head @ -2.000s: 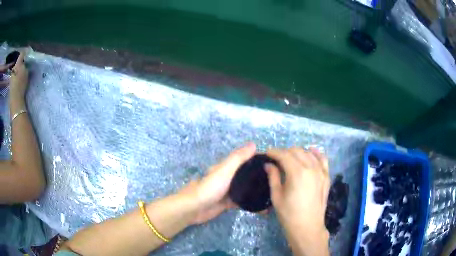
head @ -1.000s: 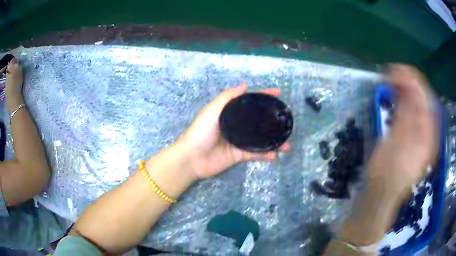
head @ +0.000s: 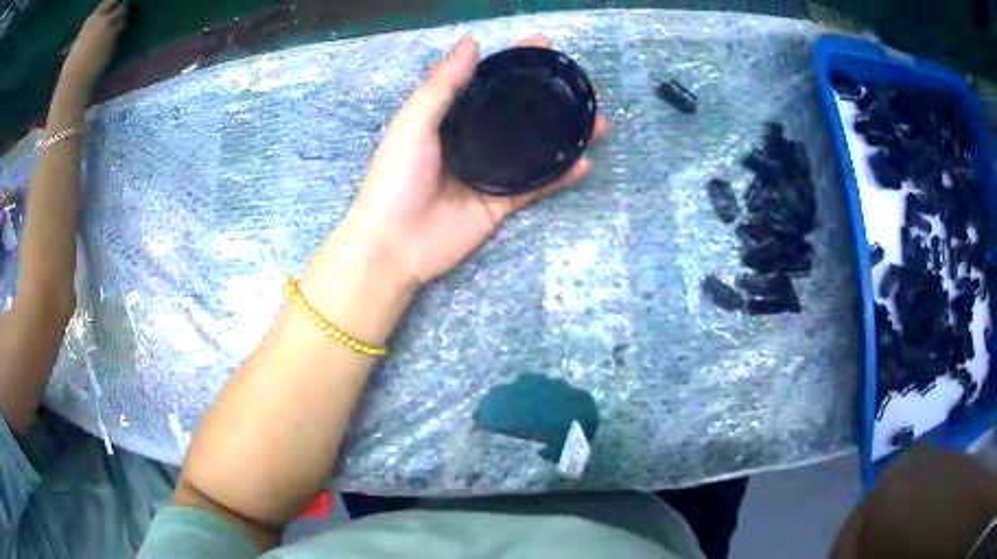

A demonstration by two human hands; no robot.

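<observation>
My left hand (head: pixel 432 202) is palm up near the top centre and holds a round black housing (head: pixel 518 120), with its shallow dish side facing up. The thumb is along its left edge and the fingers are under it. A dark, blurred shape (head: pixel 924 508) beside a thin bracelet is cut off at the lower right corner. It may be my right hand; its fingers and anything in them cannot be made out. Small black parts (head: pixel 778 218) lie in a loose pile on the bubble wrap, with one part (head: pixel 677 96) apart from them.
A blue tray (head: pixel 855 273) of small black parts stands at the right. Bubble wrap (head: pixel 656 360) covers the bench. A dark green scrap (head: pixel 536 406) with a pale tag lies near the front edge. Another person's arm (head: pixel 49 229) reaches towards the green belt (head: pixel 33 66) at the left.
The view has tilted down. Both hands were at the housing, then the right hand moved away over the blue tray and has left that spot. The left hand still holds the housing.
</observation>
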